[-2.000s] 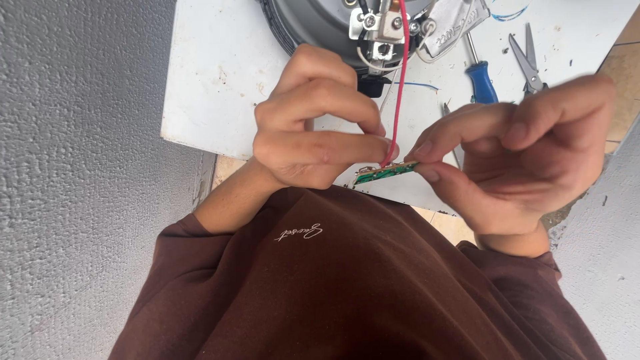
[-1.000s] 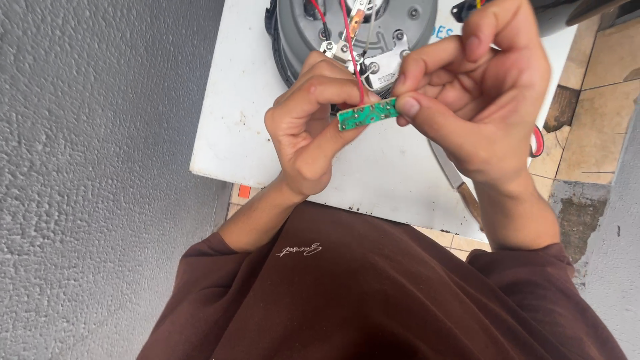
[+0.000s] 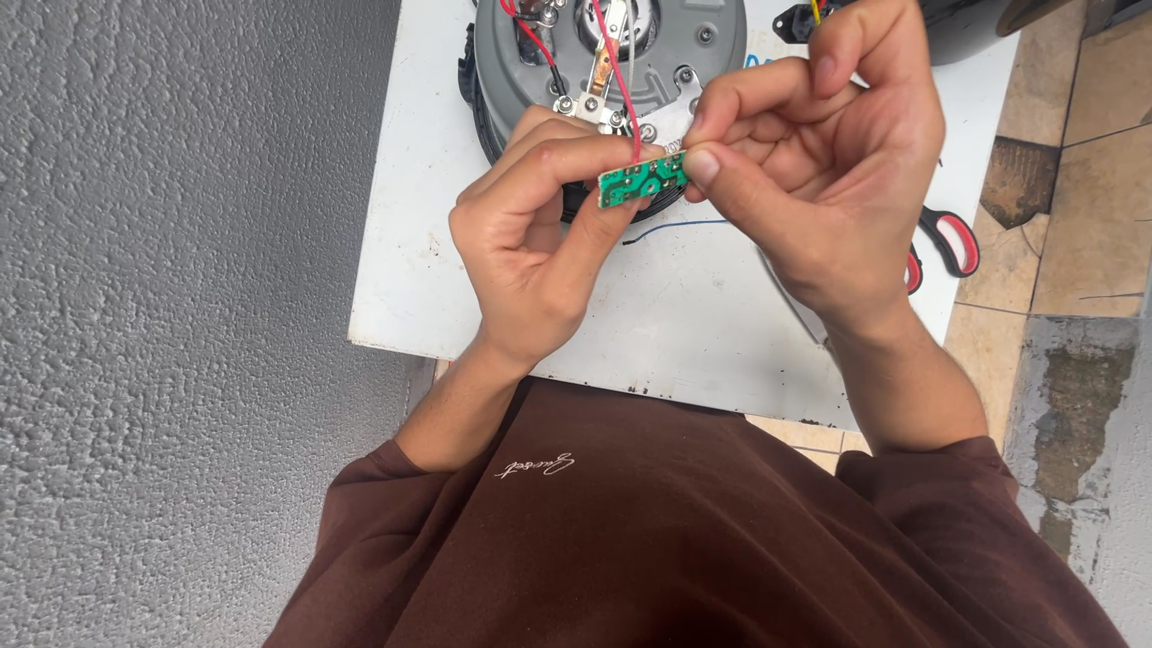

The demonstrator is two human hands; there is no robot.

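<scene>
A small green circuit board (image 3: 641, 180) is held up between my two hands, its soldered side facing the camera. My left hand (image 3: 540, 234) pinches the board's left part between thumb and fingers. With thumb and forefinger, my right hand (image 3: 819, 153) grips its right end. A red wire (image 3: 621, 81) runs from the board's upper edge toward a round grey appliance base (image 3: 711, 76) lying behind the hands. That base carries metal brackets, screws, a copper-coloured strip and more red wires. The far side of the board is hidden.
All this is above a white table (image 3: 432, 297), beside a textured grey wall (image 3: 198, 270). A blue wire (image 3: 675, 225) lies below the base. Scissors with red and black handles (image 3: 952, 243) are at the right edge, and a blade shows partly under my right wrist. A dark connector (image 3: 794, 24) sits at the top.
The board was nearly edge-on two seconds ago; its green face now shows. Both hands have kept hold of it. The view has shifted, and the blue-handled screwdriver is out of sight.
</scene>
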